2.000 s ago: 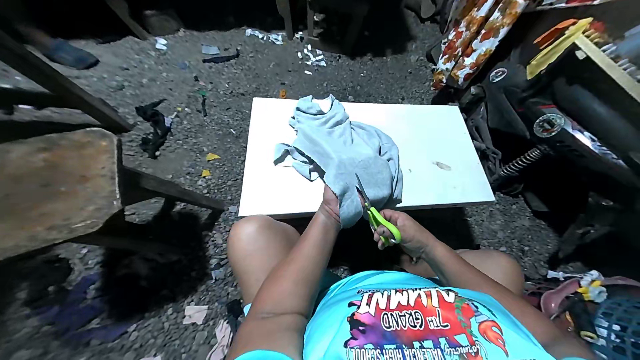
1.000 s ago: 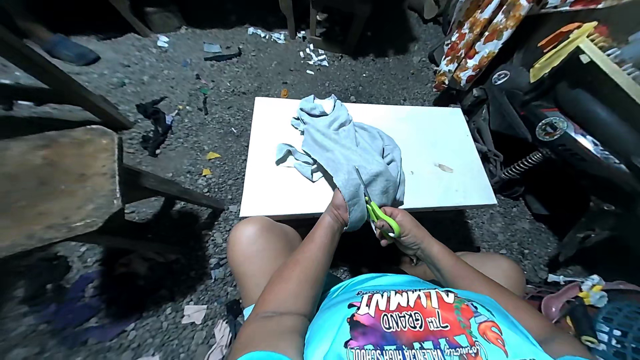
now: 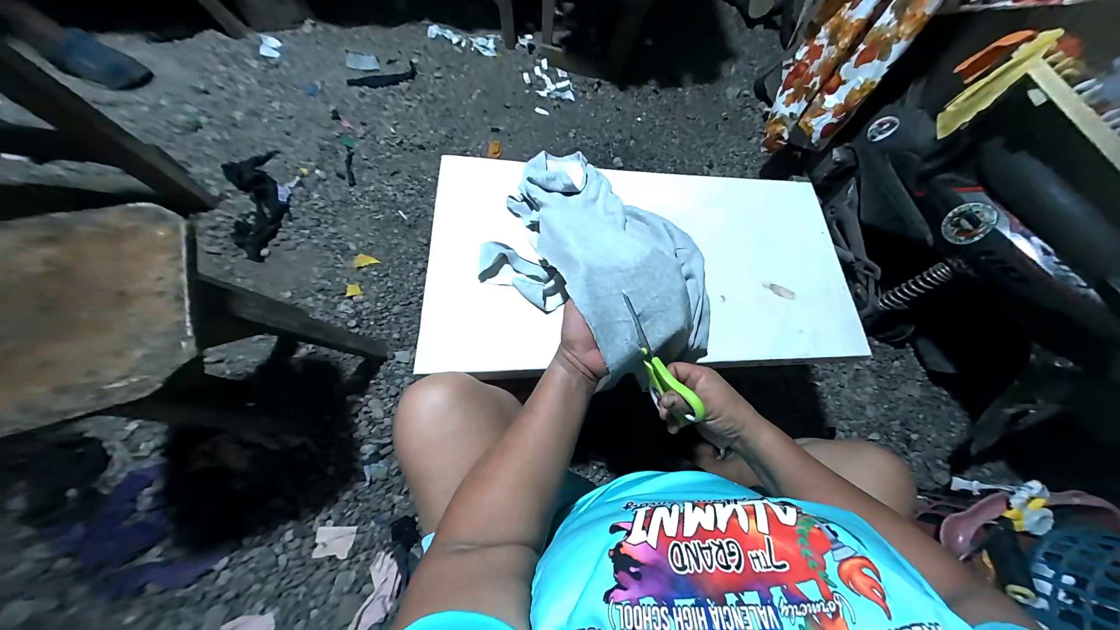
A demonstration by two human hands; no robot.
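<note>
A piece of light grey knit fabric [image 3: 612,245] lies bunched on a white board tabletop [image 3: 761,262] and hangs over its near edge. My left hand [image 3: 582,341] is partly under the cloth at its near left side, fingers hidden by it, holding it up. In my right hand [image 3: 700,402] are scissors with lime-green handles [image 3: 669,385]. One blade lies over the top of the cloth, pointing away from me; the other blade is hidden. A loose strip of the same fabric [image 3: 525,276] curls at the left of the bunch.
At the left stands a worn wooden stool [image 3: 96,306]. A motorcycle [image 3: 971,219] with a coil spring is close on the right, with a blue plastic basket [image 3: 1076,569] below. Fabric scraps [image 3: 258,201] lie on the gravel floor. A person's slippered foot [image 3: 101,57] shows at the upper left.
</note>
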